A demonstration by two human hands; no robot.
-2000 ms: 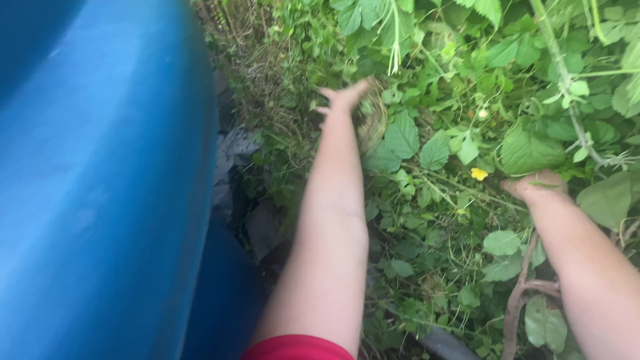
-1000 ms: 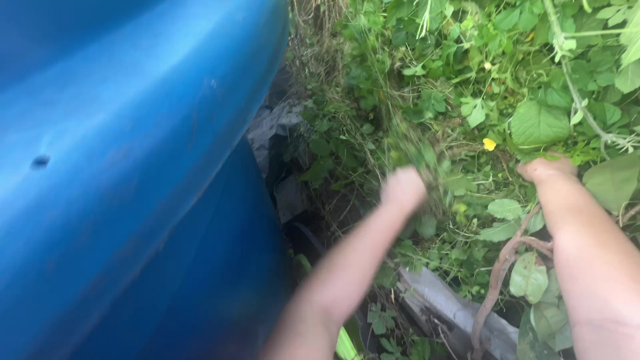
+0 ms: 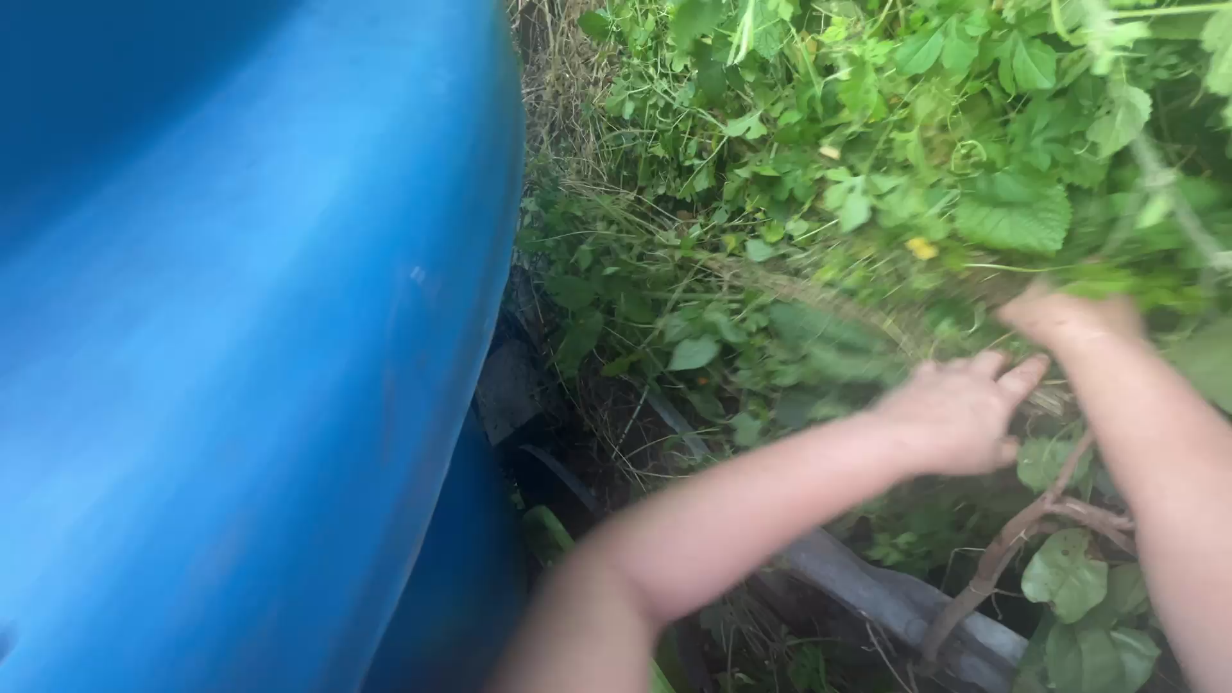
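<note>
My left hand (image 3: pixel 962 414) reaches across to the right over the weeds, its fingers spread close beside my right hand. Blurred green stems (image 3: pixel 847 308) run just above it. My right hand (image 3: pixel 1078 313) is bent down into the leafy vines at the right, its fingers mostly hidden, so what it holds cannot be made out. A small yellow flower (image 3: pixel 921 248) shows up and left of it. A broad toothed leaf (image 3: pixel 1015 214) lies above that hand.
A large blue plastic container (image 3: pixel 260 318) fills the left side. Below my hands are a brown woody branch (image 3: pixel 996 558) and a grey weathered length of material (image 3: pixel 895 587). Dry stalks (image 3: pixel 568 87) stand at top centre, beside the container. Dense vines cover the upper right.
My left hand has moved right, from the weeds in the middle to beside my right hand, and its fingers are now spread. My right hand has stayed among the vines.
</note>
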